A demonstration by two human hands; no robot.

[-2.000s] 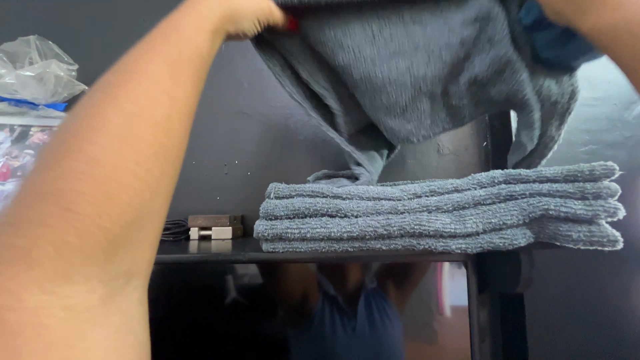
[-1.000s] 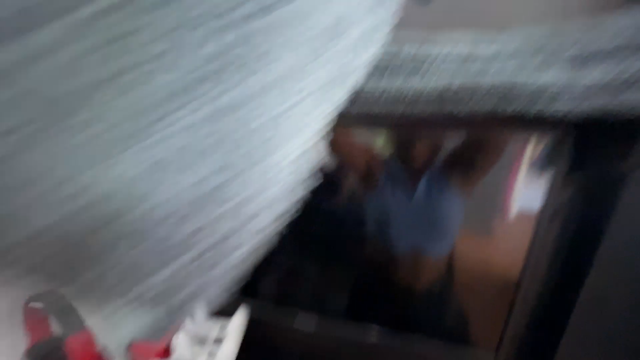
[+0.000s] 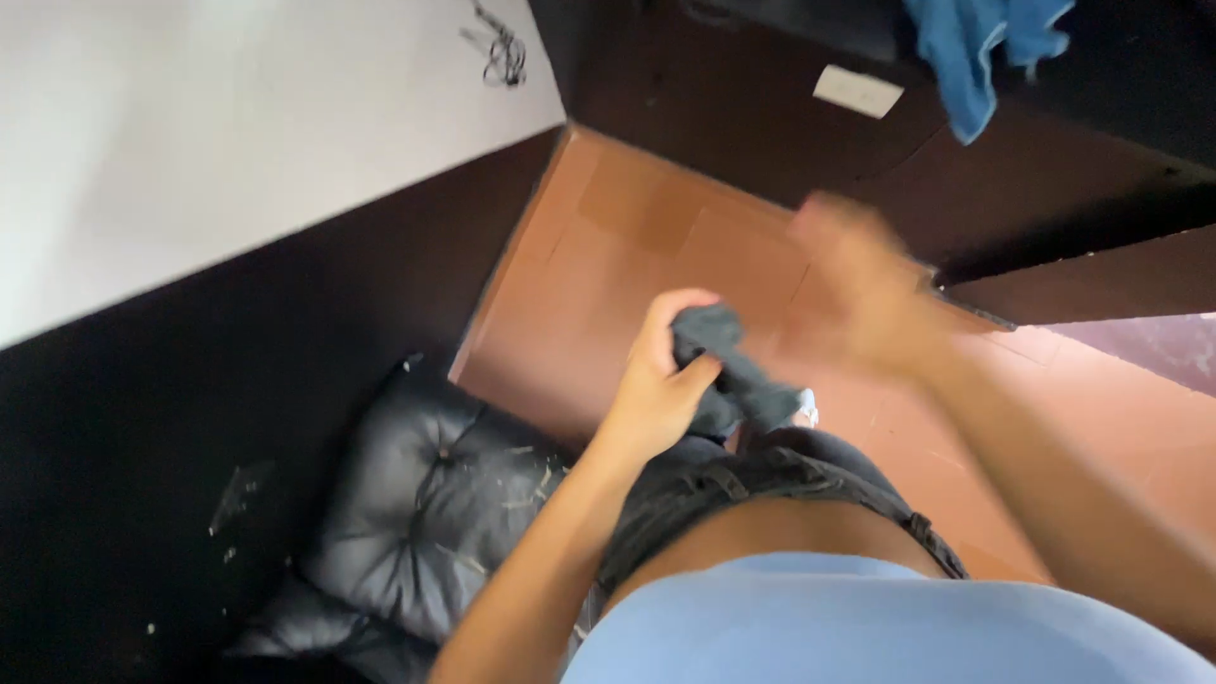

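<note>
A crumpled dark grey cloth (image 3: 736, 370) is gripped in my left hand (image 3: 665, 380), in front of my waist, with my fingers and thumb around it. My right hand (image 3: 860, 285) is raised to the right of the cloth, apart from it and blurred; whether its fingers are apart or closed cannot be told. A blue cloth (image 3: 974, 57) hangs at the upper right, beyond my right hand. The stack of folded grey towels is out of view.
A black tufted padded seat (image 3: 408, 532) with a worn, peeling surface stands at lower left. Dark walls meet a tiled reddish floor (image 3: 646, 247). A white wall outlet plate (image 3: 858, 91) is at upper right. A thin black cable (image 3: 503, 57) lies on the white surface (image 3: 237, 142) at upper left.
The view has swung down from the shelf with the folded grey towels to my waist and the floor. My hands have come down from the large grey towel they held up two seconds ago.
</note>
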